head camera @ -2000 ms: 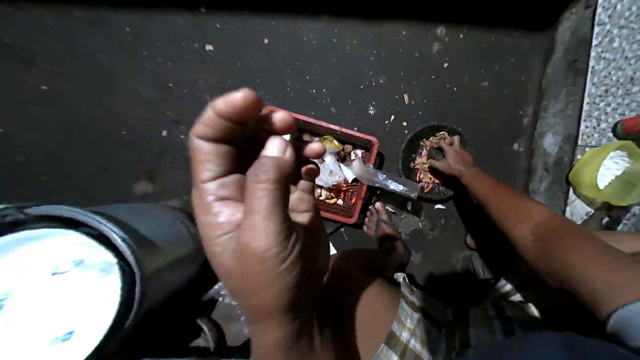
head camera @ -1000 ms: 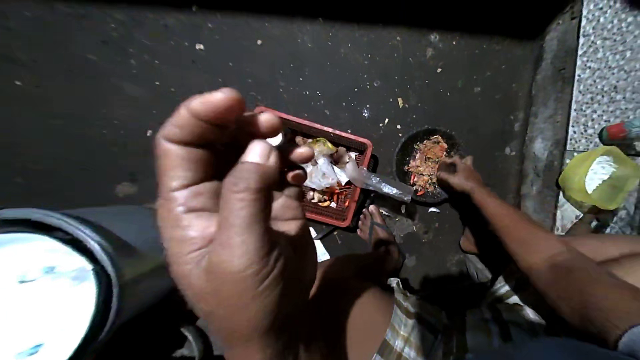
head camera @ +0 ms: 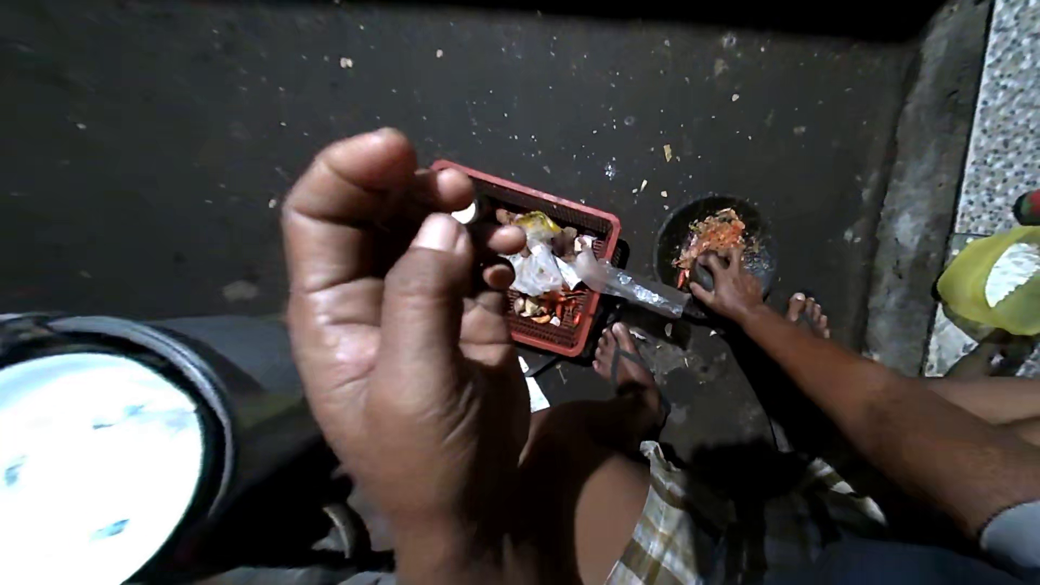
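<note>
My left hand (head camera: 406, 325) is raised close to the camera, palm turned in, its fingers loosely curled and the thumb near them; nothing shows plainly in it. Down at the right, my right hand (head camera: 727, 284) grips a grey stone pestle (head camera: 703, 276), mostly hidden under the fingers, at the near side of a dark stone mortar (head camera: 668, 236). Crushed red and orange chili paste with pale bits (head camera: 715, 231) lies in the mortar. Behind my left hand, a red plastic basket (head camera: 605, 219) holds red chilies (head camera: 565, 305), garlic-like pieces and clear plastic bags (head camera: 536, 268).
A clear plastic strip (head camera: 634, 291) reaches from the basket toward the mortar. A large dark round container with a bright white top (head camera: 97, 455) stands at the lower left. Bare feet in sandals are beside the basket. A yellow-green plastic bag (head camera: 967, 280) lies at the right, near a speckled tiled ledge (head camera: 1003, 146).
My right hand has moved from the mortar's right side to its near side. The chili pieces, coarser and more spread two seconds ago, now lie more crushed and heaped. My left hand keeps its curled pose.
</note>
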